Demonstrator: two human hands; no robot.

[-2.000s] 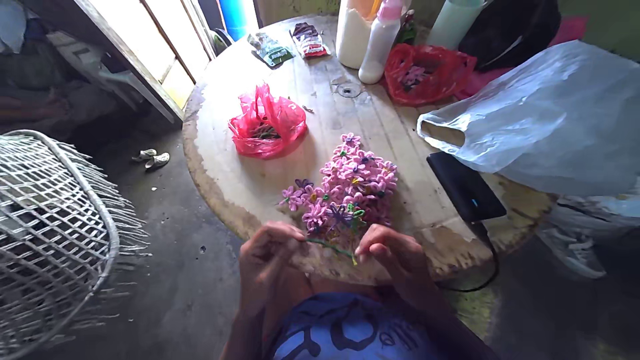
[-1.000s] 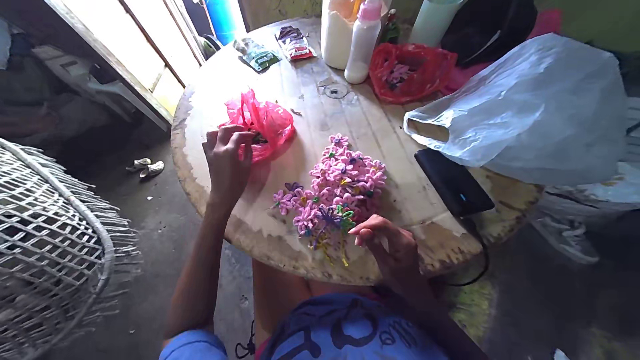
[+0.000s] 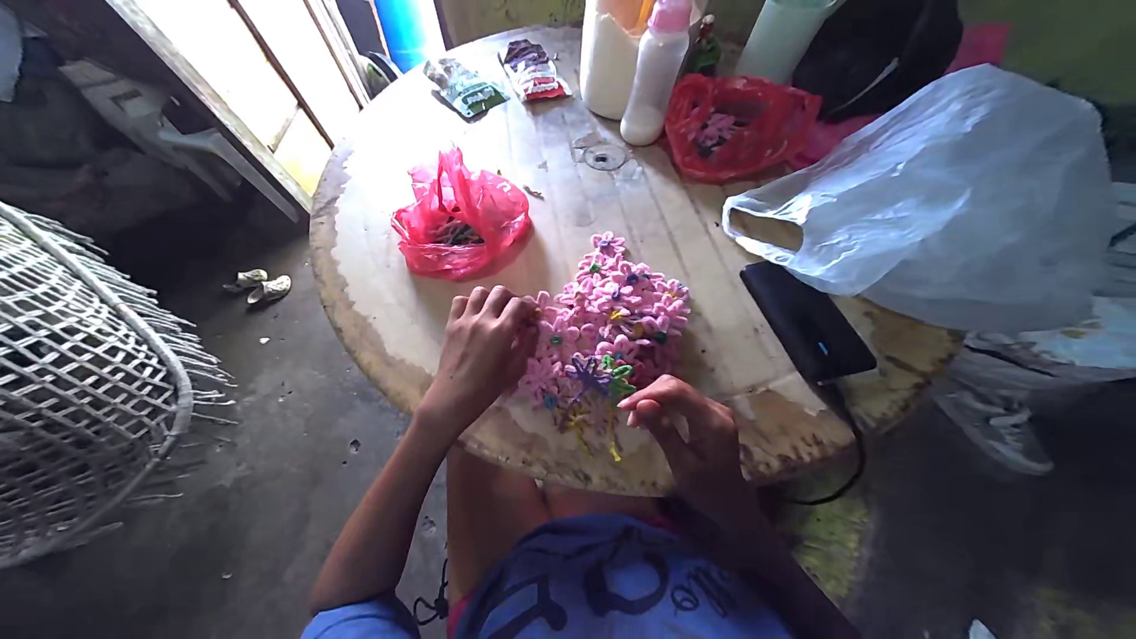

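A pile of pink fuzzy craft flowers (image 3: 612, 311) lies near the front edge of the round wooden table (image 3: 568, 213), with a purple flower (image 3: 589, 376), a green one (image 3: 617, 376) and yellow pieces at its front. My left hand (image 3: 486, 342) is at the left side of the pile, palm down with fingers bent; its fingertips are hidden, so a hold cannot be told. At the pile's front right is my right hand (image 3: 688, 422), thumb and forefinger close together beside the green flower; whether anything is between them is unclear. A red plastic bag (image 3: 461, 217) with dark bits inside stands behind my left hand.
Behind are two small packets (image 3: 535, 71), a white bottle with a pink cap (image 3: 655, 75) and another red bag (image 3: 741, 124) holding pink flowers. To the right lie a clear plastic bag (image 3: 958, 195) and a black power bank (image 3: 808, 321) with a cable. A woven chair (image 3: 80, 382) stands left.
My left hand was at the red bag one second ago and is now back at the left side of the flower pile. Two seconds ago both hands were at a thin green piece in front of the pile.
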